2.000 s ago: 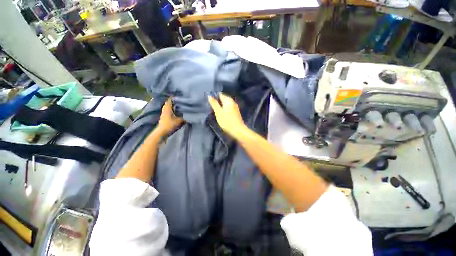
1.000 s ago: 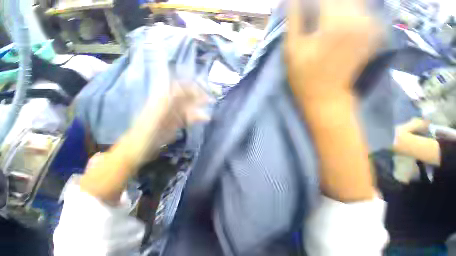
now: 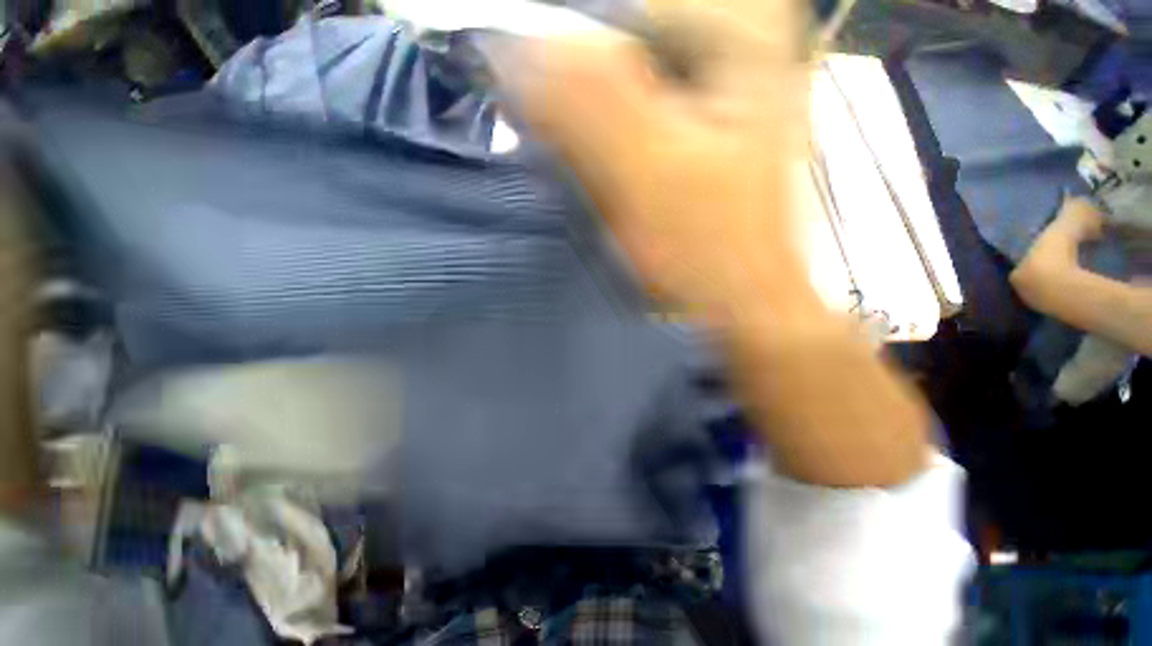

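Blue-grey trousers [image 3: 341, 240] are stretched and blurred across the left and middle of the view, above the wearer's lap. My right hand [image 3: 682, 152] is raised large and blurred at the top centre, over the right end of the cloth. Its fingers are cut off or smeared, so its grip cannot be told. A pale piece of cloth [image 3: 278, 410] shows below the trousers at the left. A blurred skin-toned strip lies at the far left edge; no left hand can be made out there.
Another person's hand [image 3: 1068, 259] works on blue-grey cloth [image 3: 985, 139] at the right. A white panel or table part [image 3: 872, 189] stands between. More blue-grey cloth [image 3: 329, 76] lies at the back left. Crumpled whitish cloth [image 3: 284, 555] is low left, a blue basket [image 3: 1061, 606] low right.
The view has swung away from the overlock machine. The trousers have been lifted and now stretch sideways to the left. My left hand has left the middle of the view.
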